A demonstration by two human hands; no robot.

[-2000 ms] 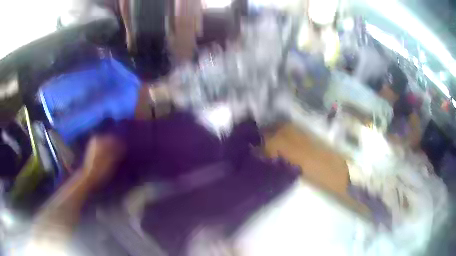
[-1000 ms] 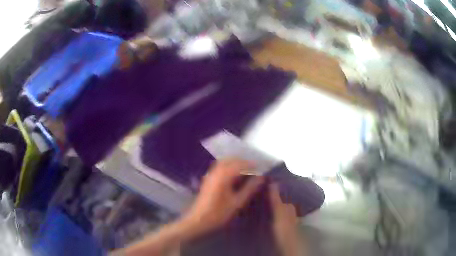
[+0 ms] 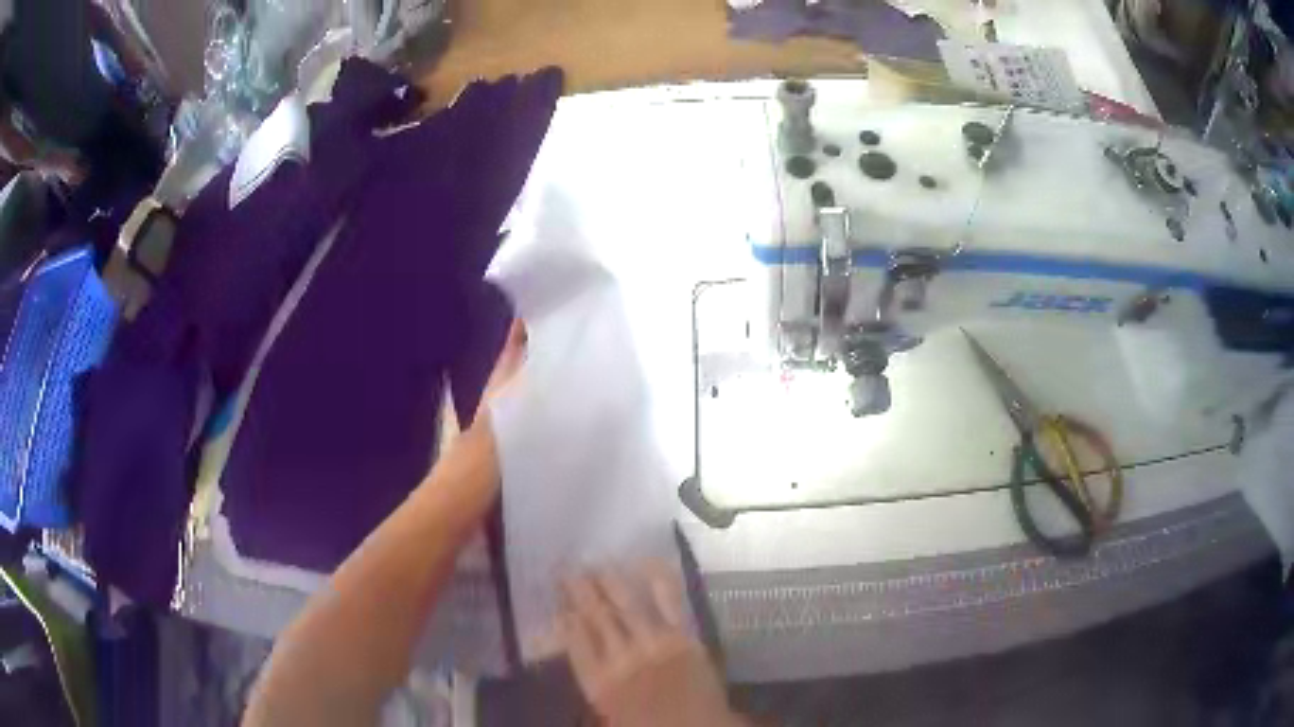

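Note:
A long pale panel (image 3: pixel 582 426) lies on the table left of the machine, with dark purple cloth showing at its lower edges. My left hand (image 3: pixel 500 391) is at its upper left edge, its fingers partly hidden under the panel, so its grip cannot be told. My right hand (image 3: pixel 625 632) lies flat on the panel's lower end with its fingers a little apart. Large dark purple panels (image 3: pixel 369 313) lie to the left. A folded white piece with dark lines (image 3: pixel 270 151) rests on the purple pile.
The white JACK sewing machine (image 3: pixel 993 270) stands right, its needle area lit. Open scissors (image 3: pixel 1057 452) lie right of the needle. A blue basket (image 3: pixel 54 376) stands far left. A printed scale (image 3: pixel 908 589) runs along the front edge. A paper slip (image 3: pixel 1010 74) lies behind the machine.
The view has swung right, bringing the machine and scissors into sight. The pale panel now lies lengthwise on the table. My hands have moved apart, the left to its upper edge, the right to its lower end.

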